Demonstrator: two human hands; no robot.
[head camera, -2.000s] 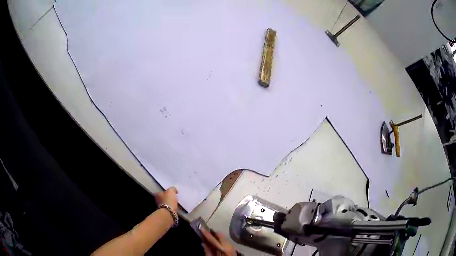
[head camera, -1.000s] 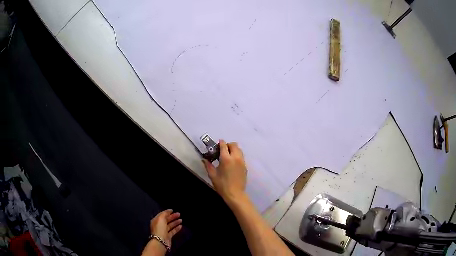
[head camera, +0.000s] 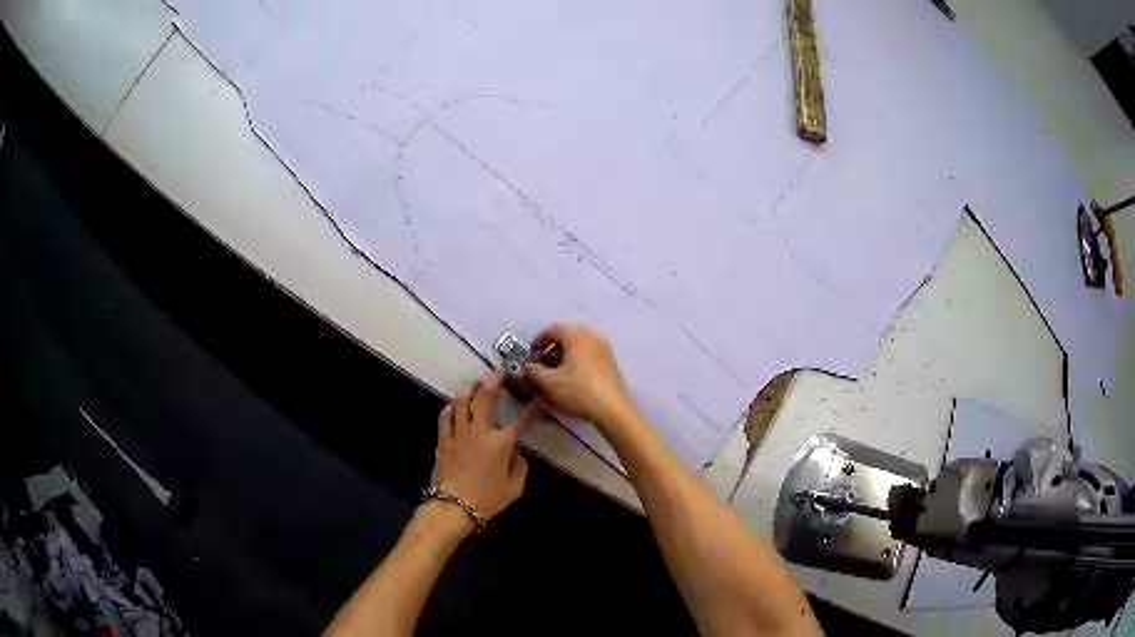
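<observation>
A small metal clamp (head camera: 512, 350) sits at the near edge of the fabric lay, partly hidden by my fingers. My right hand (head camera: 579, 371) holds it from the right with thumb and fingers. My left hand (head camera: 479, 451), with a bracelet at the wrist, is at the table edge, its fingertips at the lay's edge just below the clamp. Whether these fingertips grip the clamp cannot be told. The paper marker (head camera: 597, 187) with thin drawn lines covers the lay.
The cutting machine (head camera: 996, 516) stands on its shiny base plate (head camera: 846, 504) at the lower right. A gold-brown bar weight (head camera: 805, 75) lies on the paper. An old iron (head camera: 1092, 245) is at the far right. Scraps (head camera: 93, 560) lie in the dark aisle at the lower left.
My left hand has risen from the dark aisle to the lay's edge beside my right hand. My right hand stays on the clamp. The view has shifted slightly.
</observation>
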